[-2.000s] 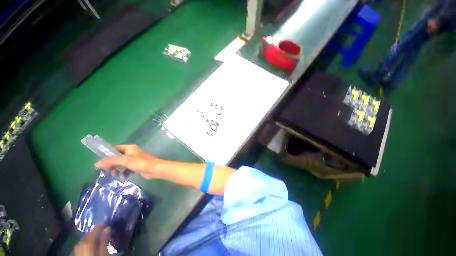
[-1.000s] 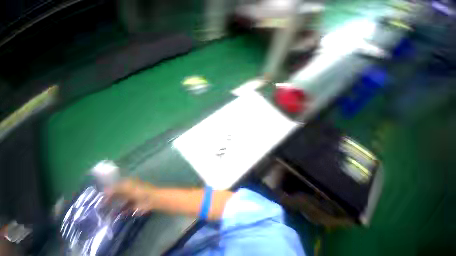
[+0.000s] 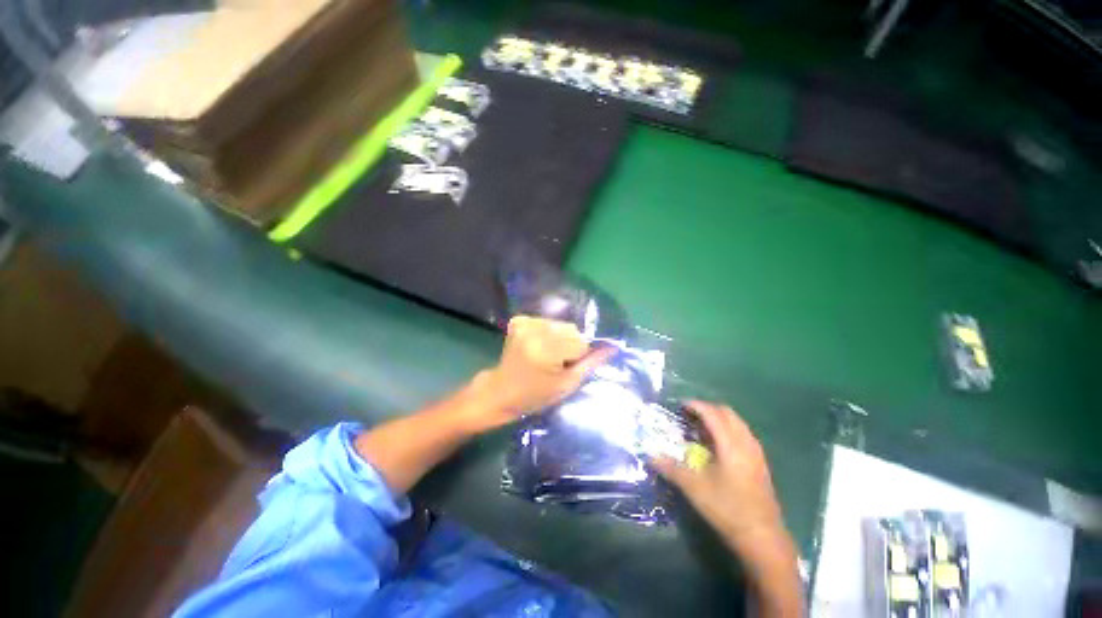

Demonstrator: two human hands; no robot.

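Observation:
A loose pile of shiny silver-violet antistatic bags (image 3: 574, 465) lies in front of me at the bench's front edge. My left hand (image 3: 544, 368) grips the film of one antistatic bag at its upper part, thumb pointing right. My right hand (image 3: 725, 471) holds a power supply board (image 3: 683, 441) with a yellow part, at the right side of the bags. Glare on the film hides how far the board is inside the bag.
A black foam sheet (image 3: 532, 163) with several boards lies ahead, beside a bright green strip (image 3: 363, 151) and a cardboard stack (image 3: 302, 91). A single board (image 3: 966, 353) lies on the green mat. A white sheet (image 3: 991, 501) at right bears two boards. A carton (image 3: 169, 519) stands lower left.
The view has turned left, bringing the cardboard stack into sight. The pale strip has gone from my right hand, which now holds a board. My left hand is now on the bag film.

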